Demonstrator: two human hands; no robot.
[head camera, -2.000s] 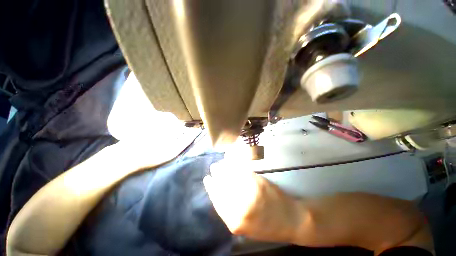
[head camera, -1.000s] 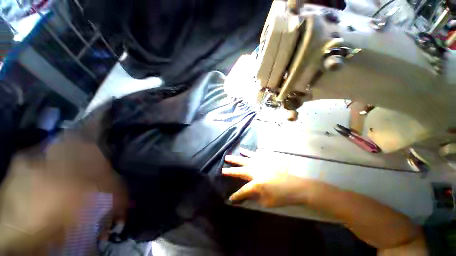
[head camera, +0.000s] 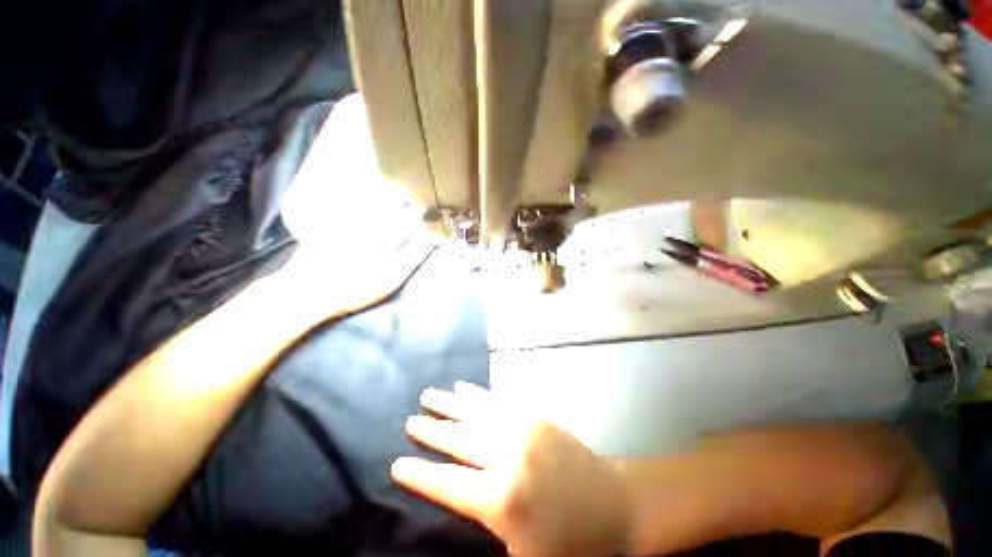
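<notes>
A dark garment piece (head camera: 359, 381), blue-grey under the lamp, covers the left of the bed up to the needle area. The presser foot and needle area (head camera: 468, 226) sits in glare under the cream sewing machine head (head camera: 761, 131). My left hand (head camera: 354, 245) lies on the cloth just left of the presser foot, washed out by light; its fingers cannot be made out. My right hand (head camera: 500, 462) lies on the cloth near its right edge, below the needle, palm down with fingers spread.
Thread snips (head camera: 720, 267) with pink-red handles lie on the machine bed (head camera: 674, 386) right of the needle. A switch box (head camera: 928, 350) with a red light is at the right. A black garment pile (head camera: 196, 76) is at upper left.
My left hand has come from the lower left to beside the presser foot. The cloth there now lies smoother. My right hand stays spread on the cloth. The view has moved closer to the machine.
</notes>
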